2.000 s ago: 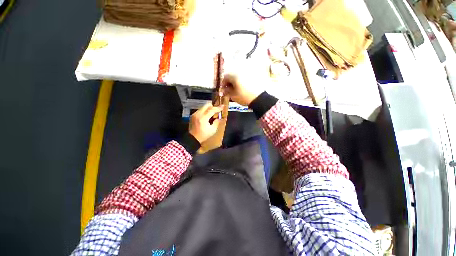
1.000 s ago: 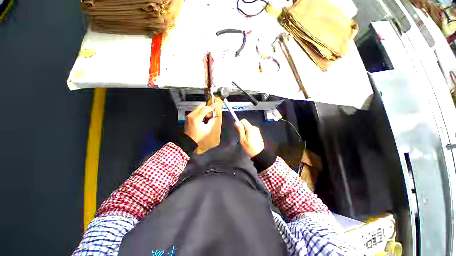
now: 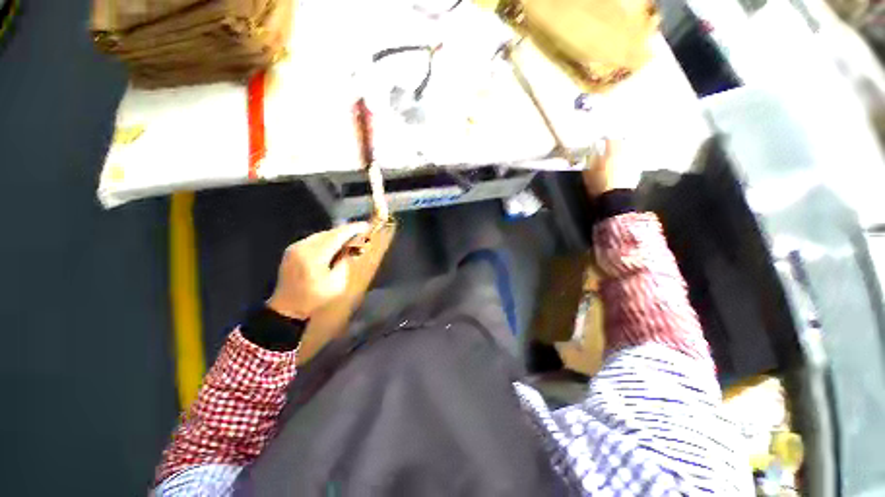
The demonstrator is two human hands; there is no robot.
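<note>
My left hand (image 3: 315, 267) holds a folded brown leather bag piece (image 3: 361, 267) over my lap. The piece's upper end is at the tip of the narrow pale bar (image 3: 376, 184), which juts from the table edge; whether they touch is unclear. The bar's dark red-brown rear part (image 3: 363, 131) lies on the table. My right hand (image 3: 611, 167) is blurred at the table's right front edge. A small dark hammer head (image 3: 582, 101) shows just beyond it; the handle is hidden or blurred, so its grip is unclear.
A tall stack of brown pieces (image 3: 194, 39) stands at the table's far left, and a lighter stack (image 3: 587, 39) at the far right. Red tape (image 3: 256, 126), black curved pliers handles (image 3: 400, 49) and a wooden hammer handle (image 3: 536, 97) are on the table.
My right hand has moved from the hammer work beside the bar to the right table edge. My left hand has moved left and down with the bag piece, away from the bar's side.
</note>
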